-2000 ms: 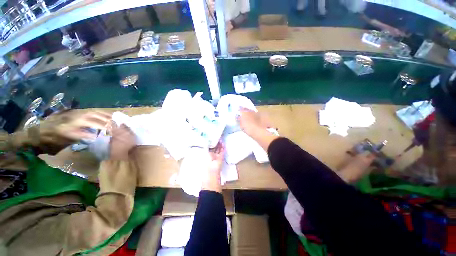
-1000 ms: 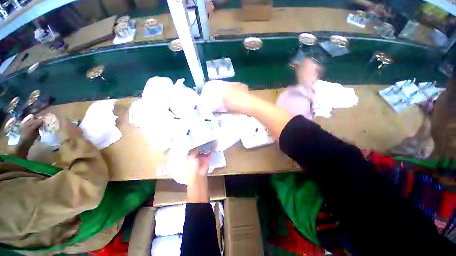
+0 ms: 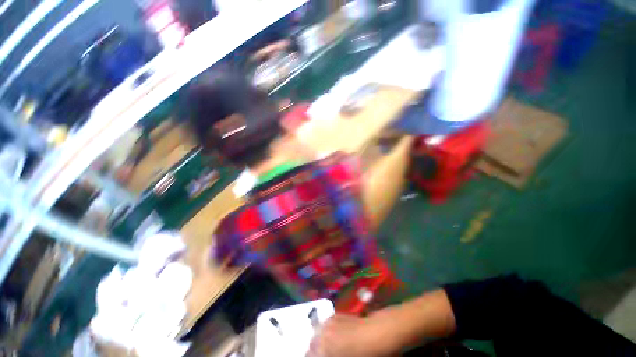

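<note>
My right hand (image 3: 342,333) holds a white square plate (image 3: 289,329) by its right side at the bottom middle of the blurred view. The plate has rounded corners, and dark small parts show on its face. Its lower part is cut off by the picture's edge. A heap of white wrapping (image 3: 143,296) lies on the bench at the lower left. My left hand is not in view.
A person in a plaid shirt (image 3: 300,230) sits at the brown bench (image 3: 213,279), just beyond the plate. A red stool (image 3: 453,164) and flat cardboard (image 3: 523,139) are on the green floor at the right. A white shelf (image 3: 150,97) crosses the upper left.
The view has swung right towards the neighbour and the floor. The wrapping heap now shows at the lower left. My right hand has moved from the heap and holds a plate; my left hand has left the picture.
</note>
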